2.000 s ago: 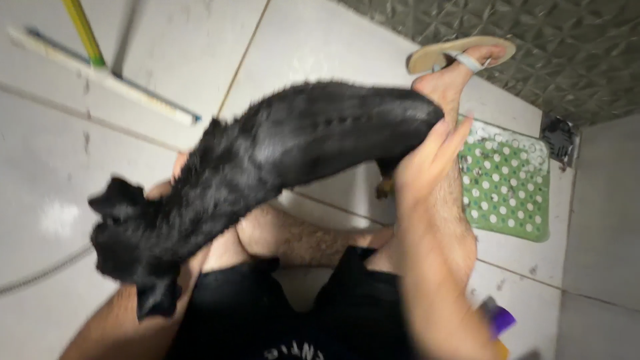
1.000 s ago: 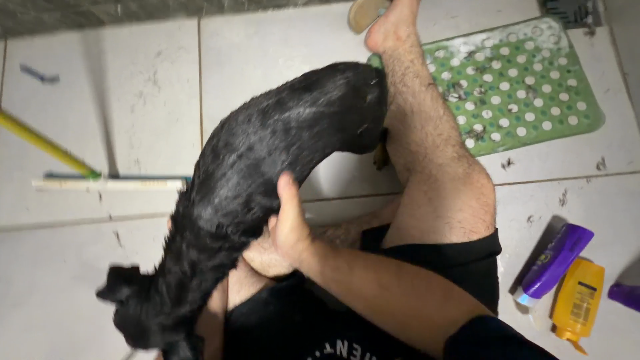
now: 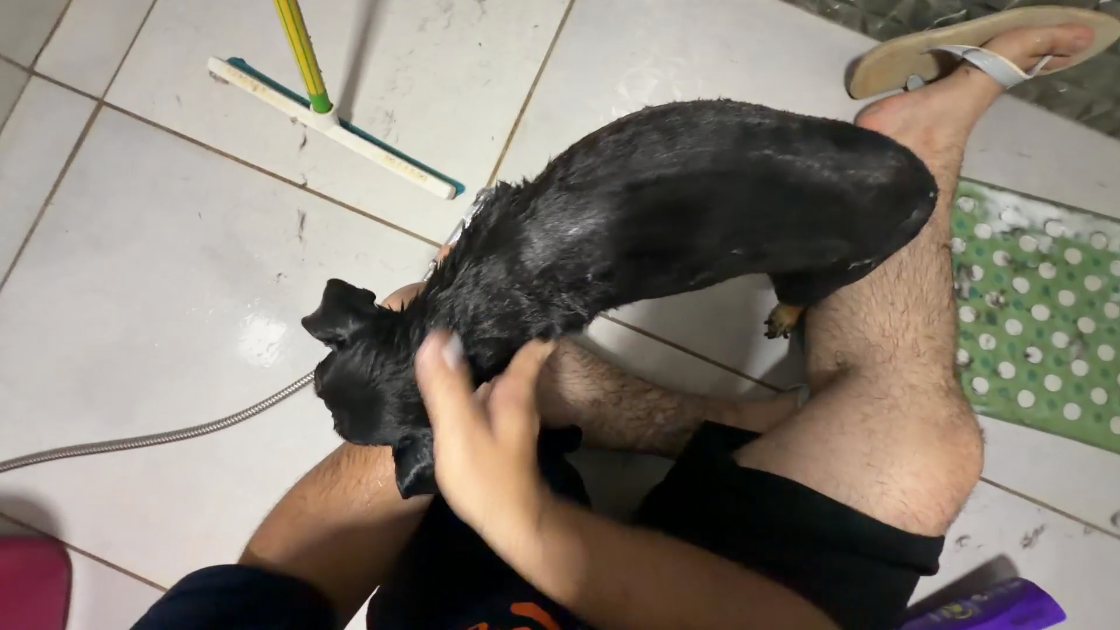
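A wet black dog (image 3: pixel 700 201) stands across my legs, its head (image 3: pixel 359 398) at the left and its rump at the right. My right hand (image 3: pixel 486 394) touches the side of its neck, fingers apart and slightly blurred. My left forearm passes under the dog's head. Only a bit of my left hand (image 3: pixel 402 296) shows past the neck; its grip is hidden. Beside it a shiny metallic piece (image 3: pixel 468 223) shows at the dog's far shoulder; I cannot tell what it is. A flexible metal shower hose (image 3: pixel 175 435) runs from behind the dog's head to the left.
A floor squeegee (image 3: pixel 328 122) with a yellow-green handle lies beyond the dog on white tiles. A green dotted mat (image 3: pixel 1041 324) is at the right, a purple bottle (image 3: pixel 989 608) at the lower right and a dark pink object (image 3: pixel 33 582) at the lower left. My sandalled foot (image 3: pixel 1006 66) is at the upper right.
My right hand has moved from the dog's hindquarters, past its flank, to its neck. The view has shifted and turned.
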